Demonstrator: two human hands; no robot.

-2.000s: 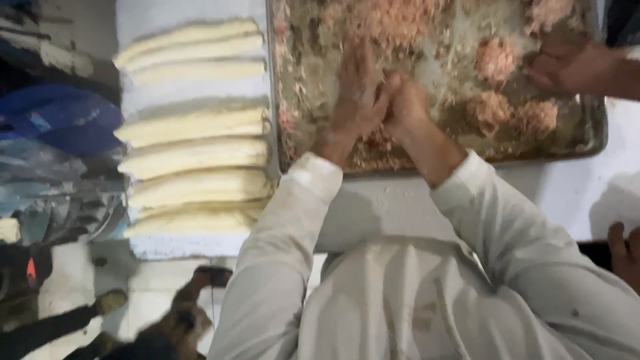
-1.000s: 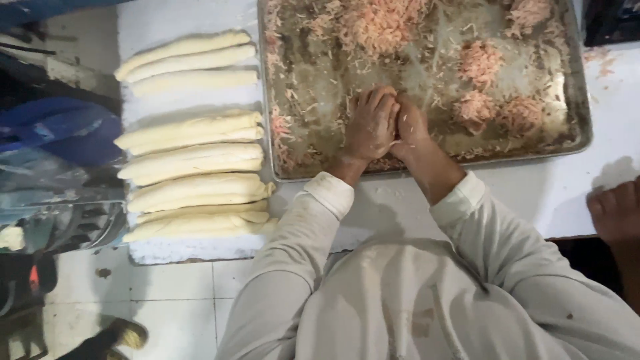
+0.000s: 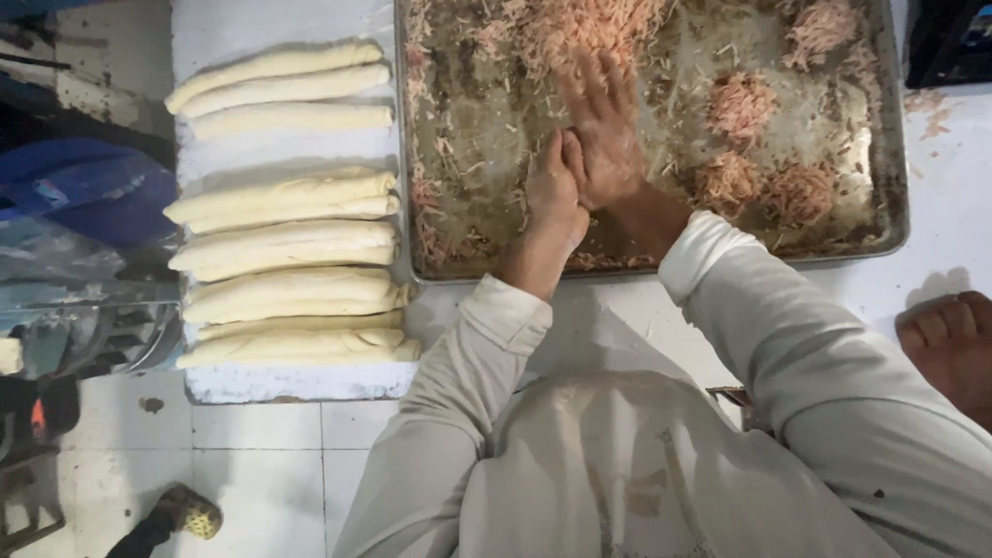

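My left hand [image 3: 556,190] is curled against the heel of my right hand above a metal baking tray [image 3: 496,277]; whether anything lies inside it is hidden. My right hand [image 3: 608,128] has its fingers stretched out, their tips at a large heap of pinkish shredded filling [image 3: 589,31] near the tray's far side. Several smaller clumps of the same shreds [image 3: 742,108] sit on the right part of the tray. Left of the tray, long rolls of pale dough [image 3: 291,246] lie side by side on the white table [image 3: 294,384].
Another person's hand [image 3: 949,345] rests at the table's right edge. A dark crate [image 3: 949,43] stands at the upper right. At the left are a blue plastic item [image 3: 85,190] and clear plastic. A shoe [image 3: 190,513] is on the tiled floor [image 3: 256,473] at lower left.
My right hand has moved from being closed together with my left to reaching its fingers to the large heap. The other person's hand that was over the tray's right side two seconds ago is gone from there.
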